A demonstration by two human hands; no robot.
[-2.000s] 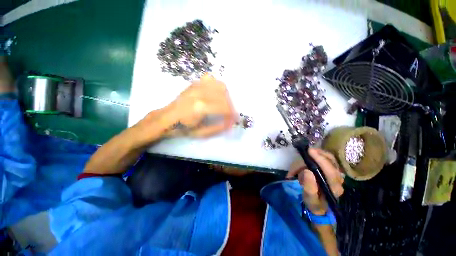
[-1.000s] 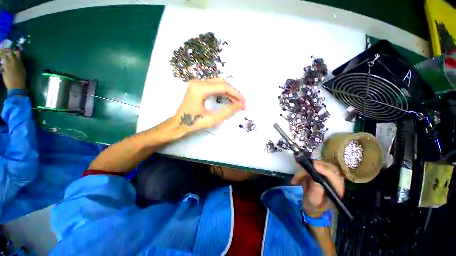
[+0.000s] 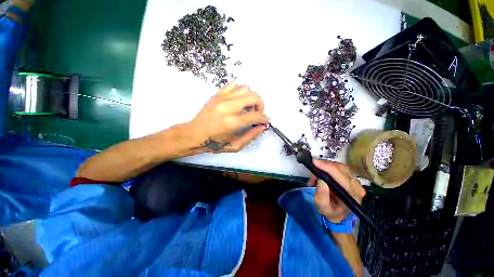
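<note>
My right hand (image 3: 337, 189) is closed around the black handle of a soldering iron (image 3: 330, 181). The iron's metal tip reaches the fingertips of my left hand (image 3: 230, 119). My left fingers are pinched together over the white sheet (image 3: 271, 43); something tiny shows at the fingertips, too small to name. A heap of greenish-brown small parts (image 3: 196, 43) lies beyond my left hand. A longer pile of silvery, purplish-dark parts (image 3: 329, 105) lies to the right, with a small cluster (image 3: 297, 146) beside the iron's shaft.
A solder reel (image 3: 38, 94) stands on the green mat at left, its strand running right. A round tan tub (image 3: 357, 157) holds small light parts. A fan with wire grille (image 3: 403, 86) stands behind it. A pale tube (image 3: 441, 186) and yellowish square (image 3: 475, 190) lie right. A person's blue sleeve shows far left.
The iron's tip has moved up and left to my left fingertips. My left fingers, looped open a second ago, are now bunched closer. The neighbour's arm has shifted towards the upper left corner.
</note>
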